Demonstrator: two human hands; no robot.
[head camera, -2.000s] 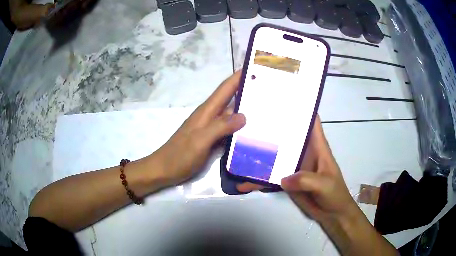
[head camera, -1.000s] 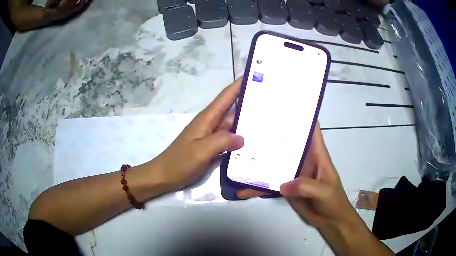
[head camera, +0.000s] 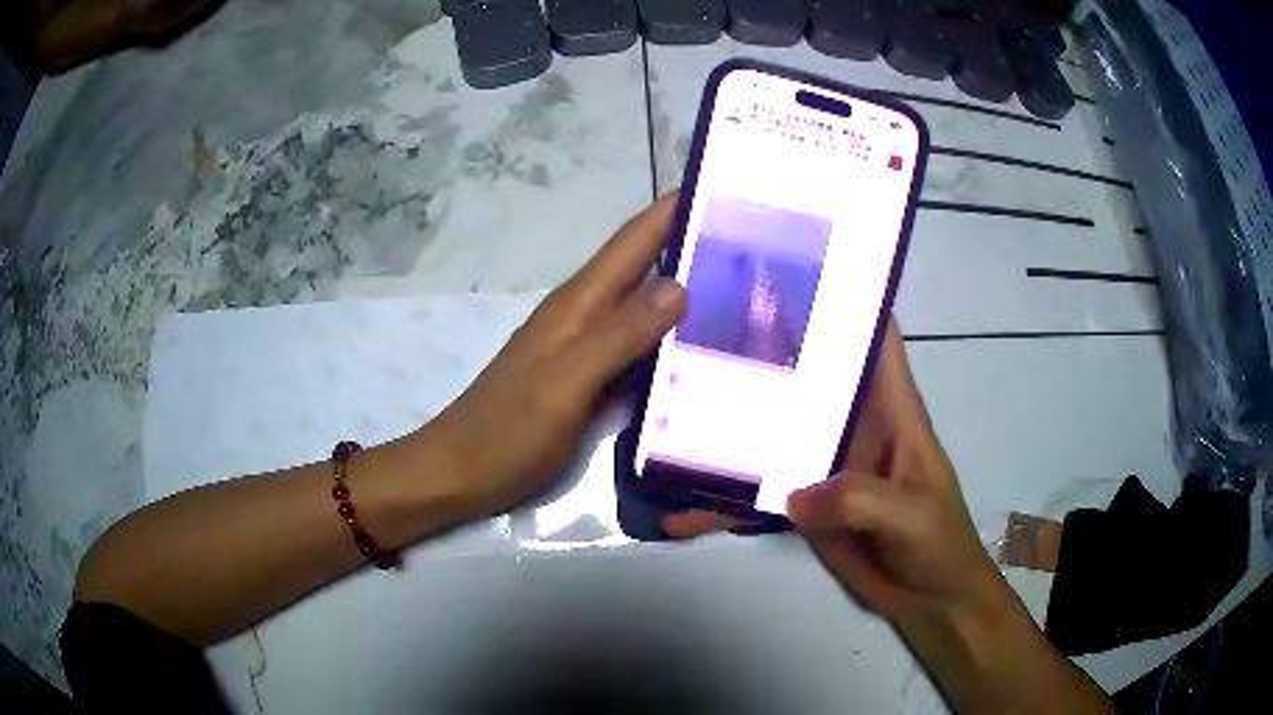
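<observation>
A smartphone in a dark purple case is held upright in both hands at the centre, its screen lit white with a blue-purple picture. My left hand grips its left edge, thumb at the screen's side. My right hand holds the lower right, thumb at the bottom corner, fingers behind. A dark rounded piece shows from under the phone's lower left; the rest of it is hidden. A white glossy sheet lies under my left arm.
Dark grey housings stand in rows at the far side. Crinkled clear plastic runs along the right. A black cloth-like patch and a small brown piece lie lower right. Another person's forearm is at the far left corner.
The screen has changed from mostly white to a page with a large blue-purple picture. My left thumb has moved up along the phone's edge. The other person's hand has shifted towards the top edge.
</observation>
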